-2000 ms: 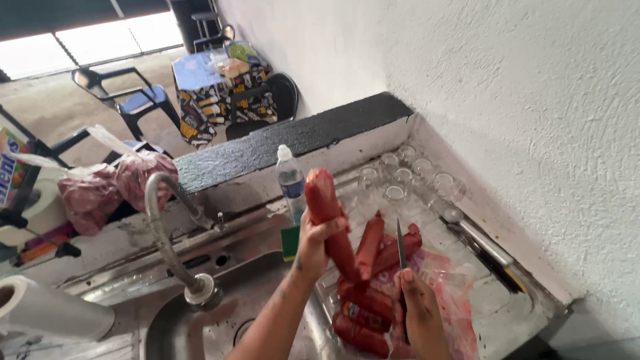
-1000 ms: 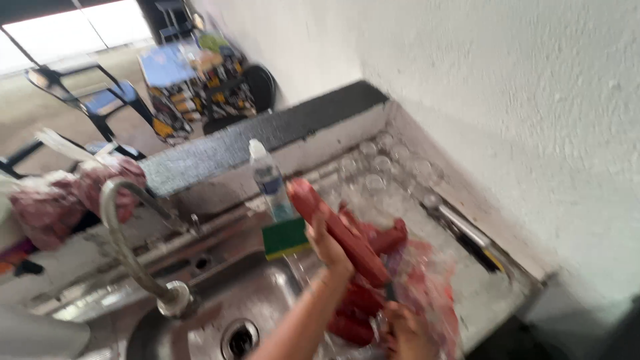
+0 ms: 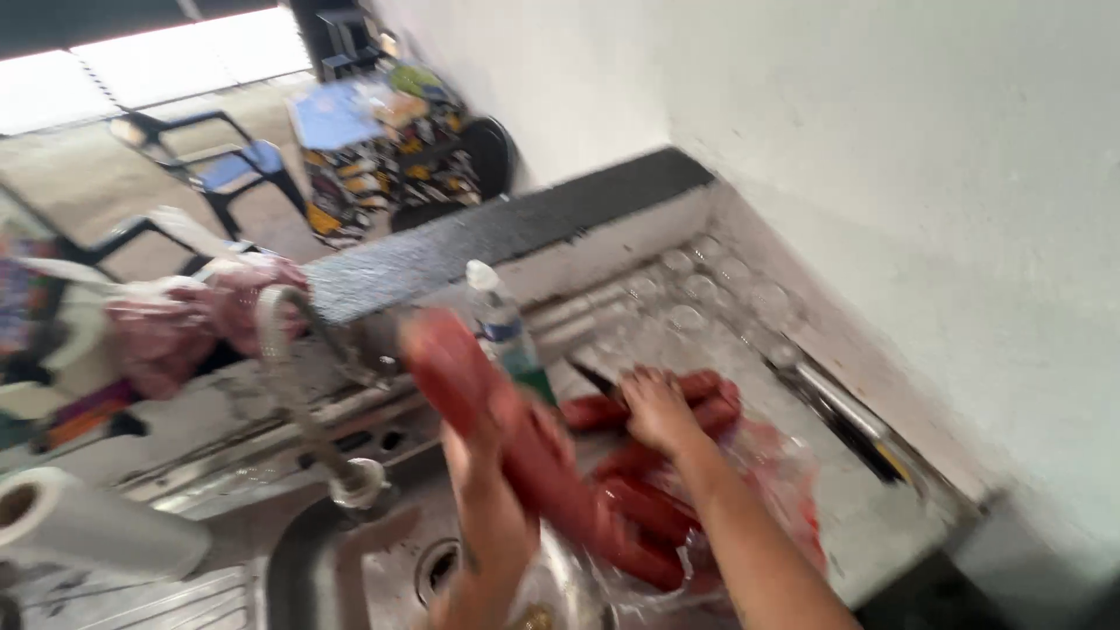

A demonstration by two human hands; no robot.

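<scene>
A long red sausage [image 3: 542,455], blurred by motion, is gripped in my left hand [image 3: 494,472] above the sink's right edge. To its right, my right hand [image 3: 656,407] is on the handle of a knife [image 3: 597,380], whose dark blade points up and left over the counter. Several more red sausages [image 3: 647,507] lie beneath and beside my hands on a clear, red-stained plastic bag [image 3: 779,472]. Part of the pile is hidden by my right forearm.
The steel sink [image 3: 385,560] with its curved faucet [image 3: 284,376] is at lower left, near a roll of plastic [image 3: 96,525]. A bottle [image 3: 499,319] stands by the low wall. Glasses [image 3: 687,280] and knife-like utensils [image 3: 840,411] lie along the counter's far and right sides.
The knife has moved from near the left-hand sausage to over the pile, with my right hand moving up and away. The left hand still holds its sausage.
</scene>
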